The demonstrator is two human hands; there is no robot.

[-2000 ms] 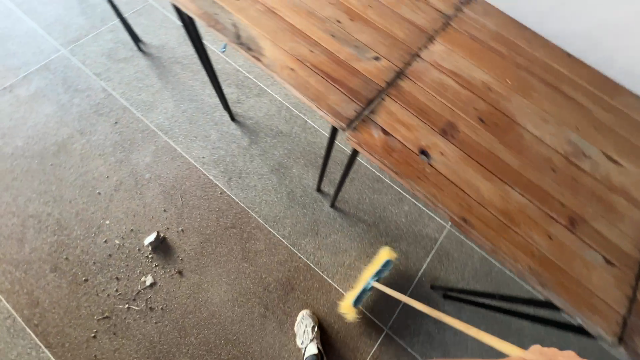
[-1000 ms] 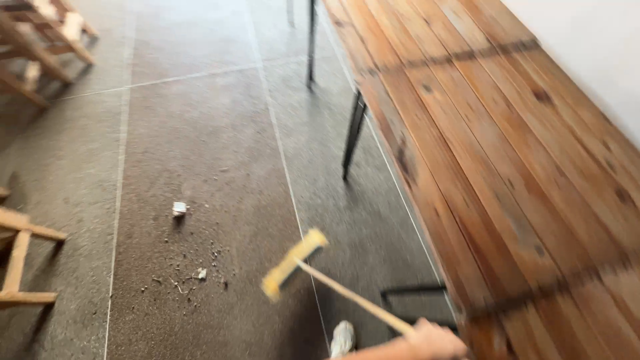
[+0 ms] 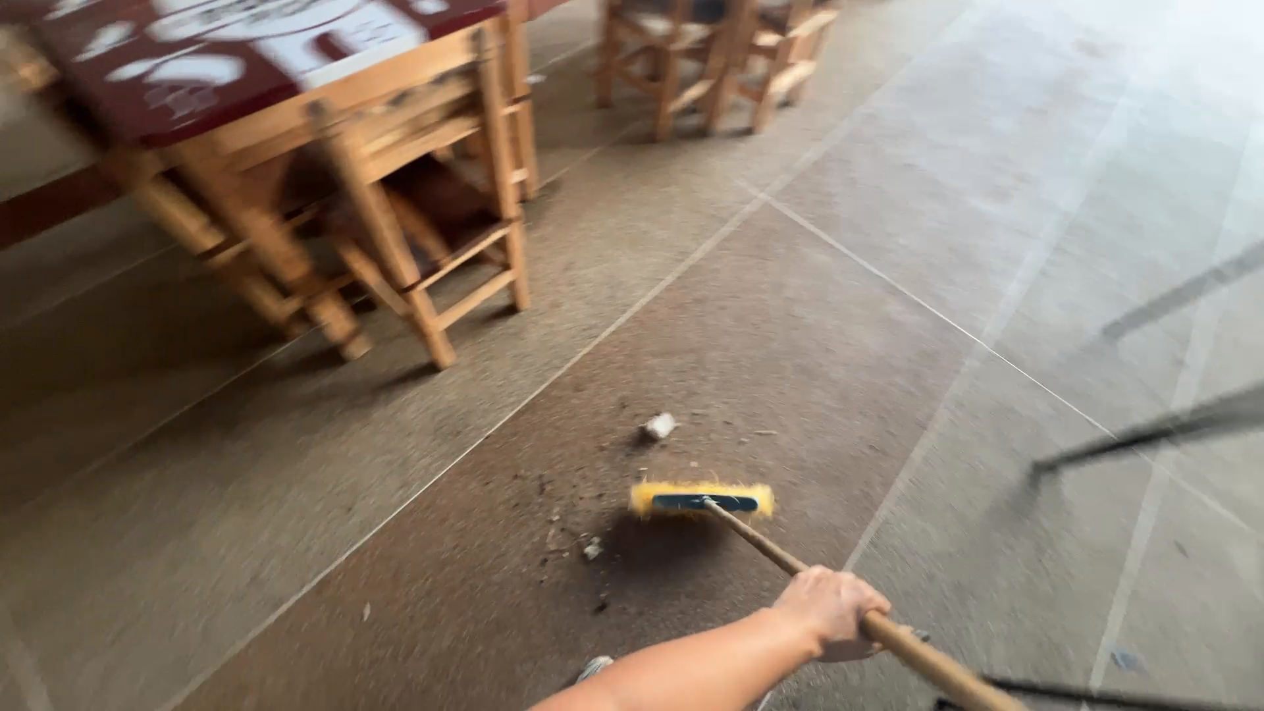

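Note:
My left hand (image 3: 834, 604) is closed around the wooden handle of a push broom (image 3: 703, 500), its forearm coming in from the bottom edge. The broom head has yellow bristles and a dark blue block; it seems to hover a little above the brown floor, over its own shadow. Beyond it lies a whitish crumpled scrap (image 3: 659, 427). A smaller pale scrap (image 3: 592, 548) and scattered dark crumbs lie left of the bristles. The handle runs out of view at the bottom right; my right hand is not in view.
Wooden chairs (image 3: 434, 197) stand at a dark red table (image 3: 267, 59) at the upper left, with more chairs (image 3: 691, 59) at the top. Thin black metal legs (image 3: 1145, 434) reach in from the right. Part of a shoe (image 3: 595, 668) shows at the bottom.
The view has swung left, away from the plank tables and towards the chairs. The broom head, earlier further to the right of the debris, is now close beside it.

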